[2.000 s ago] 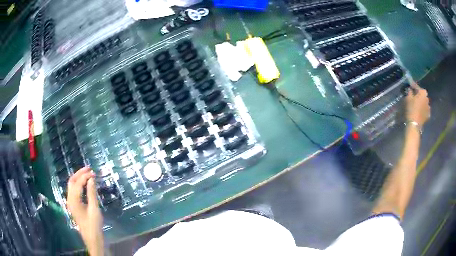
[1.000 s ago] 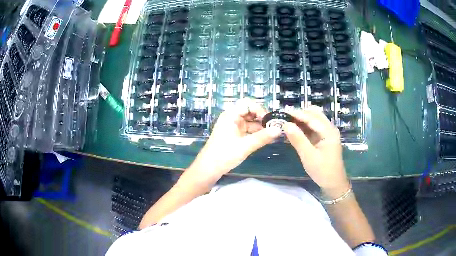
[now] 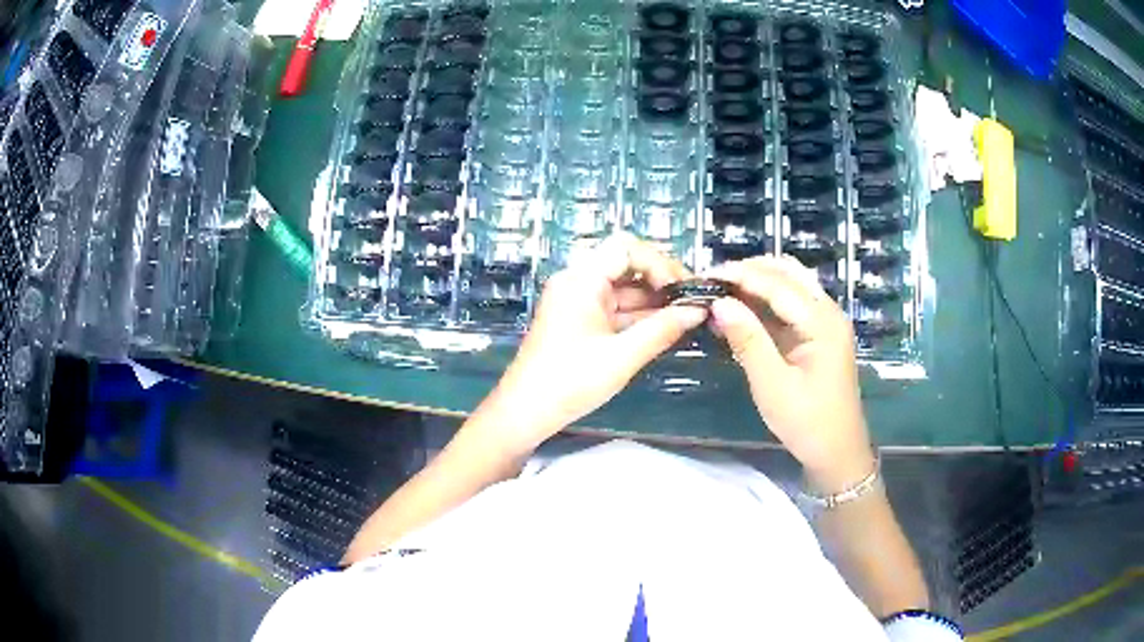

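A round black part [image 3: 698,291] is held at its edges between both hands, just above the front edge of the blister tray. It shows nearly edge-on, as a thin dark strip. My left hand [image 3: 600,329] pinches its left side with thumb and fingers. My right hand [image 3: 793,349] pinches its right side. The clear blister tray [image 3: 527,188] lies behind the hands, with columns of black parts at left and right and see-through pockets in the middle columns. The fingers cover part of the tray's front rows.
Stacked clear trays [image 3: 151,188] stand at left. A red marker [image 3: 301,60] and a green-and-white marker [image 3: 284,236] lie beside them. A yellow block [image 3: 996,178], white tissue [image 3: 943,141] and black cord lie at right. A second parts tray [image 3: 1120,238] and blue bin [image 3: 1022,31] are beyond.
Two seconds ago my hands were far apart, the right at the far-right tray. Since one second ago both hold the black part, which has tilted from showing its pale centre to nearly edge-on.
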